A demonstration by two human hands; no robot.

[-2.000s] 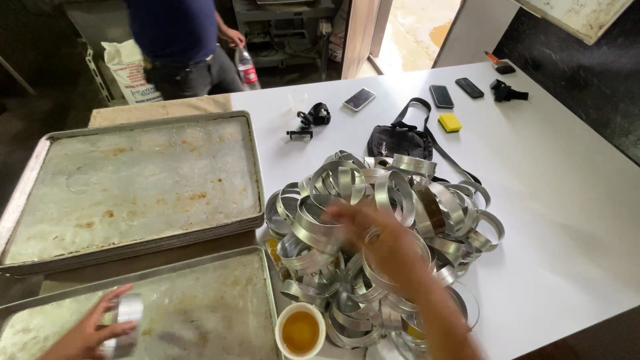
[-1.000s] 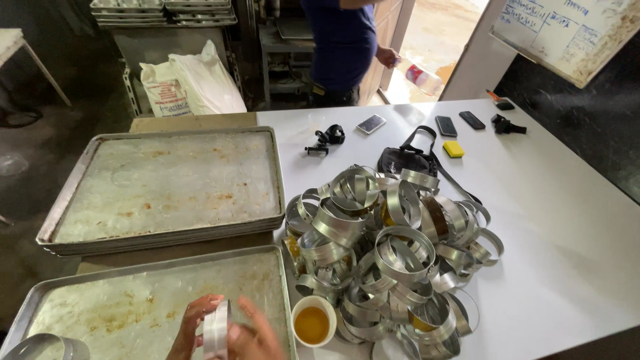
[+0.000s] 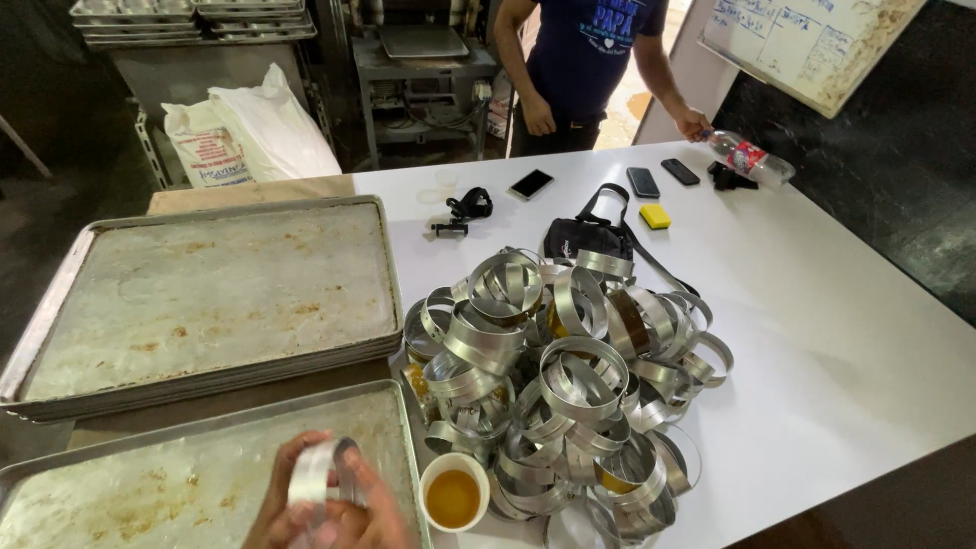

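Over the near baking tray [image 3: 221,427], my left hand [image 3: 286,488] grips a metal ring [image 3: 311,474]. My right hand [image 3: 370,496], blurred, touches the ring's right side with its fingers. Right of both hands is a white cup [image 3: 454,492] of amber liquid, its rim close to the tray's edge. Beyond the cup, a large heap of metal rings [image 3: 583,377] covers the middle of the white table [image 3: 823,343]. Some rings in the heap have brown or yellow patches.
A stack of stained baking trays [image 3: 221,282] lies at the left. Phones [image 3: 531,184], a black strap mount [image 3: 469,204], a black bag [image 3: 587,238] and a yellow sponge [image 3: 654,216] lie at the back. Across the table, a person holds a plastic bottle [image 3: 751,158].
My right hand has moved from the ring heap to the ring in my left hand. A ring now out of view lay on the near tray one second ago. The other person's bottle has moved over the table.
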